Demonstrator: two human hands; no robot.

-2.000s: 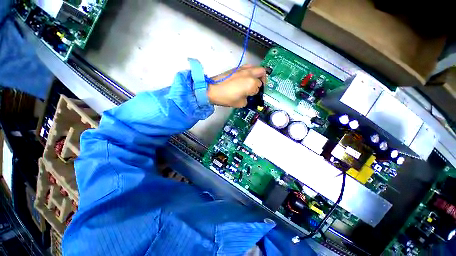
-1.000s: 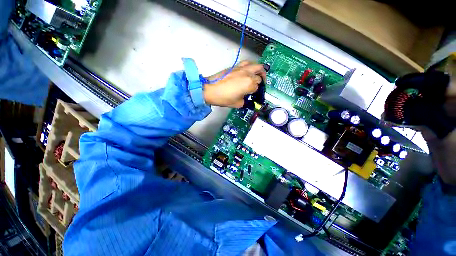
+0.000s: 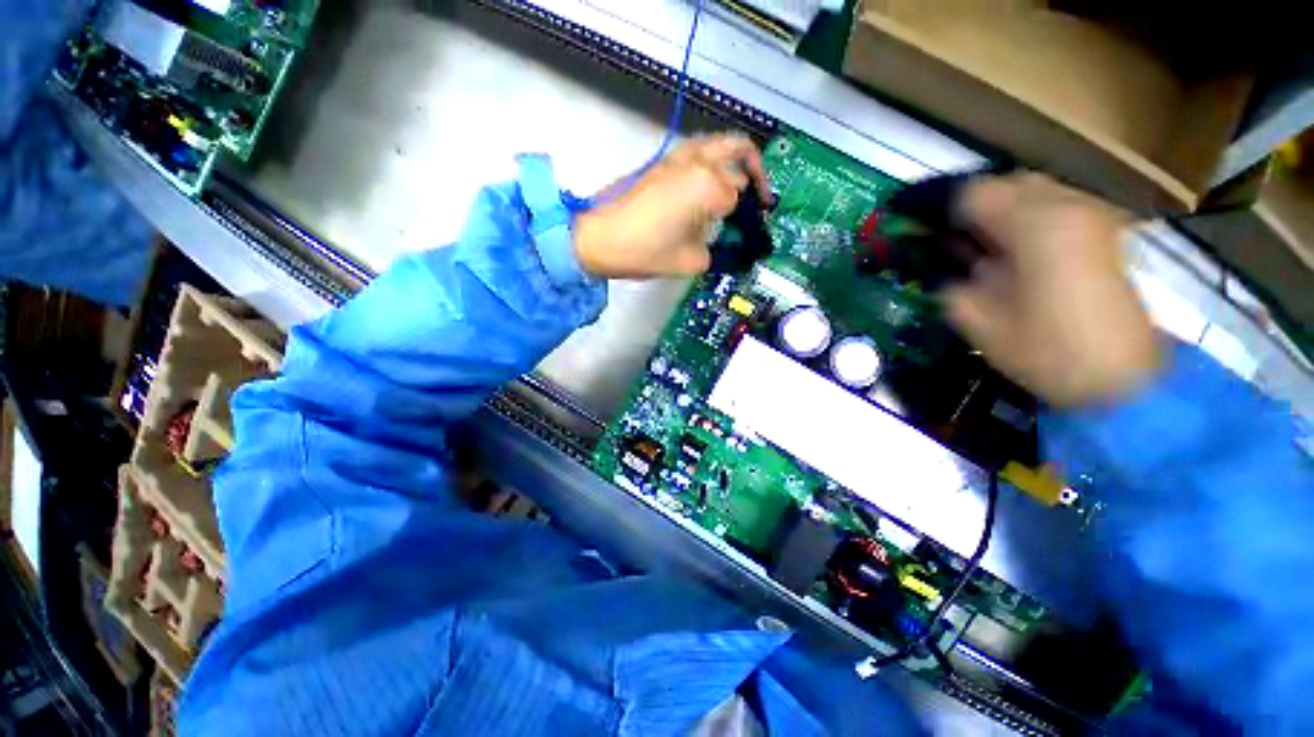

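A large green circuit board [image 3: 749,504] lies on the conveyor, with a long silver-white heatsink [image 3: 850,446] and two round capacitors [image 3: 829,349] standing on it. My left hand [image 3: 663,216] is over the board's upper left end, fingers bent; the dark shape at its fingertips may be finger cots or a component. My right hand [image 3: 1059,288] is blurred above the board's upper part. Its fingers are around a dark toroidal coil [image 3: 922,231], which partly hides the board; whether it touches the board cannot be told.
Metal conveyor rails [image 3: 562,418] run along both sides of the board. Another board [image 3: 188,101] lies at upper left, beside a blue sleeve [image 3: 65,187]. A tan tray [image 3: 144,497] with red coils is at left. A cardboard box [image 3: 1038,101] is at upper right. A black lead [image 3: 984,554] crosses the heatsink.
My right hand came in from the right edge with the coil and has moved left over the board. My left hand has shifted slightly up, uncovering a yellow part.
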